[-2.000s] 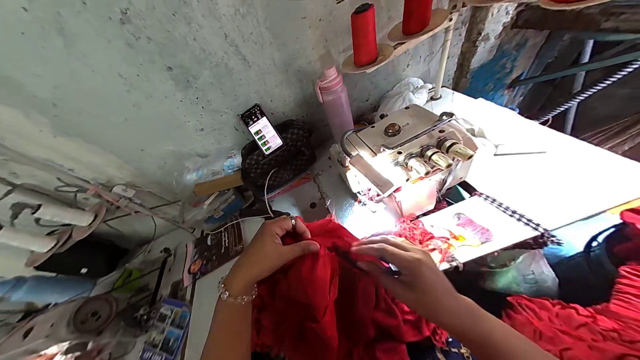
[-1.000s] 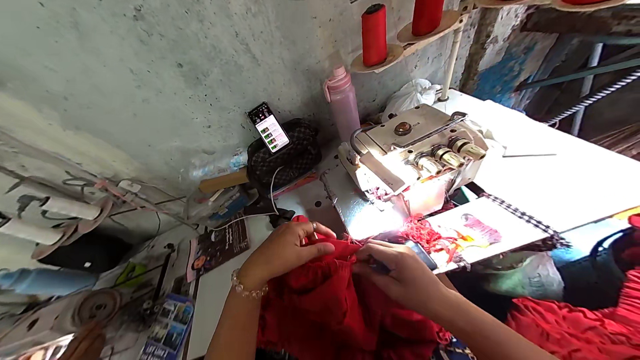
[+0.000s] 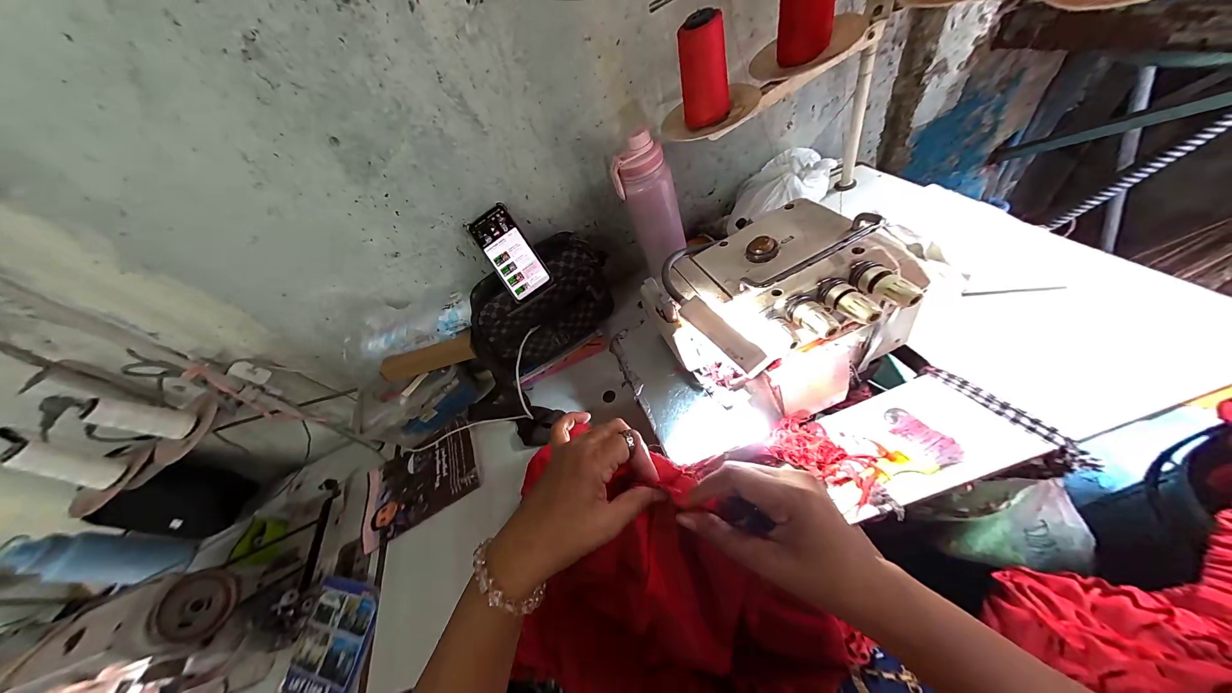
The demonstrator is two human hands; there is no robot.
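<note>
Red fabric hangs in folds over the near table edge and my lap. My left hand, with a ring and a beaded bracelet, pinches its upper edge between thumb and fingers. Close beside it on the right, my right hand grips the same edge with thumb and forefinger. A small dark object shows under the right fingers; what it is cannot be told. Just beyond the hands stands an overlock sewing machine, its work area brightly lit. Red thread scraps lie to the right of the lit area.
Behind are a pink bottle, a checkered bag with a smartphone on it, and a thread stand with red cones. Another sewing machine is at lower left. More gathered red fabric lies at lower right.
My right hand has moved in close to my left hand at the fabric's edge. The dark object in it, plainer earlier, is now mostly covered by its fingers.
</note>
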